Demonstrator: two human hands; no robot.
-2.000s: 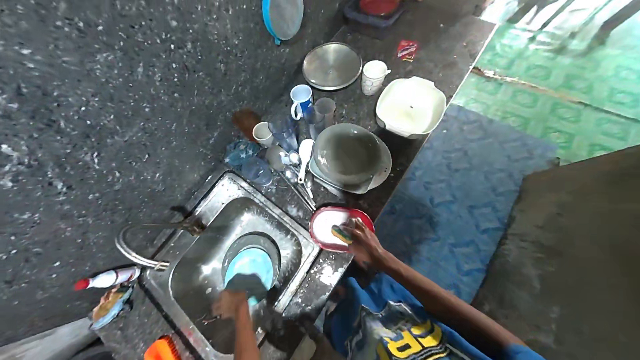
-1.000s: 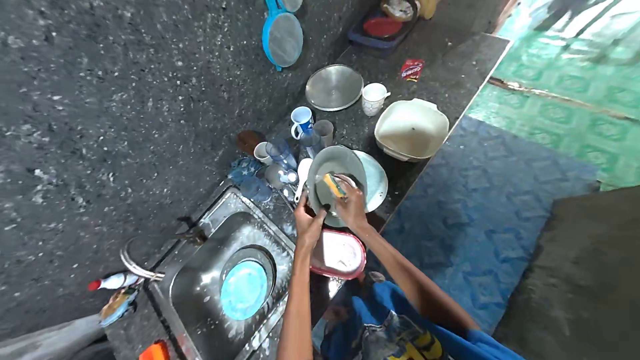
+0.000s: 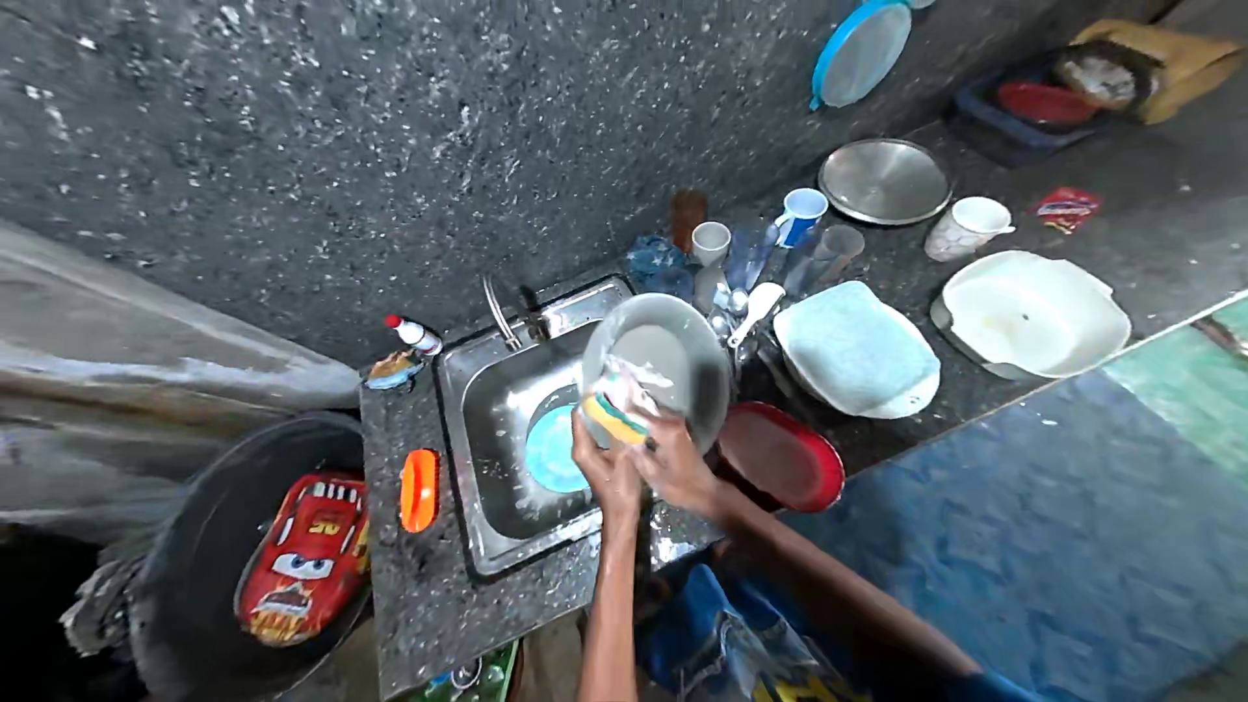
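Observation:
My left hand (image 3: 606, 463) grips the near rim of a grey bowl (image 3: 687, 366), tilted over the right side of the steel sink (image 3: 487, 531). Pressed to the bowl's inner face, a yellow and green sponge (image 3: 616, 419) with white suds is held in my right hand (image 3: 673, 463). Inside the sink a light blue round dish (image 3: 556, 450) sits in a darker vessel, partly behind the bowl and my left hand. Just right of my hands lies a red oval dish (image 3: 780, 456). A pale square dish (image 3: 858, 346) stands beyond it.
Cups, glasses, a white spoon (image 3: 757, 314), a round metal lid (image 3: 885, 181), a white mug (image 3: 968, 228) and a white basin (image 3: 1035, 314) stand along the counter. An orange brush (image 3: 419, 490) and a red-capped bottle (image 3: 414, 334) are left of the sink. A large black tub (image 3: 175, 585) stands lower left.
The grey bowl has moved from beside the sink to over its right side, with both hands and the sponge. The view has swung far to the left.

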